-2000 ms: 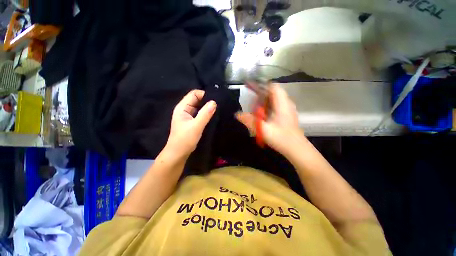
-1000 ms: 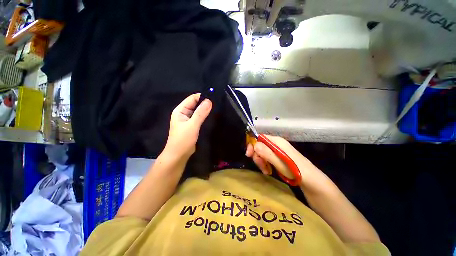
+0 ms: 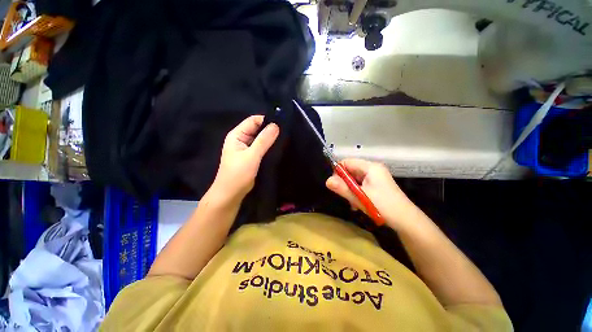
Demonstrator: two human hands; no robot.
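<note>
The black garment piece (image 3: 201,97) covers the left of the table and hangs over its front edge towards my lap. My left hand (image 3: 250,150) pinches a fold of this cloth between thumb and fingers. A tiny bright spot shows on the cloth just above my fingertips. My right hand (image 3: 367,185) holds the scissors (image 3: 354,189) by the red handle. Their silver blades point up and left over the cloth's right edge. Whether the blades touch the cloth is unclear.
The off-white sewing machine (image 3: 539,39) is at the upper right, its metal parts near the top centre. A blue bin (image 3: 537,146) with a pale strip stands at the right table edge. A yellow box (image 3: 29,135) is at the left. A blue crate (image 3: 130,243) and pale cloth (image 3: 55,279) are at lower left.
The scissors, blurred at first, came into a clear view with blades up-left, then turned so the handle shows edge-on. My left hand keeps its pinch nearly in place.
</note>
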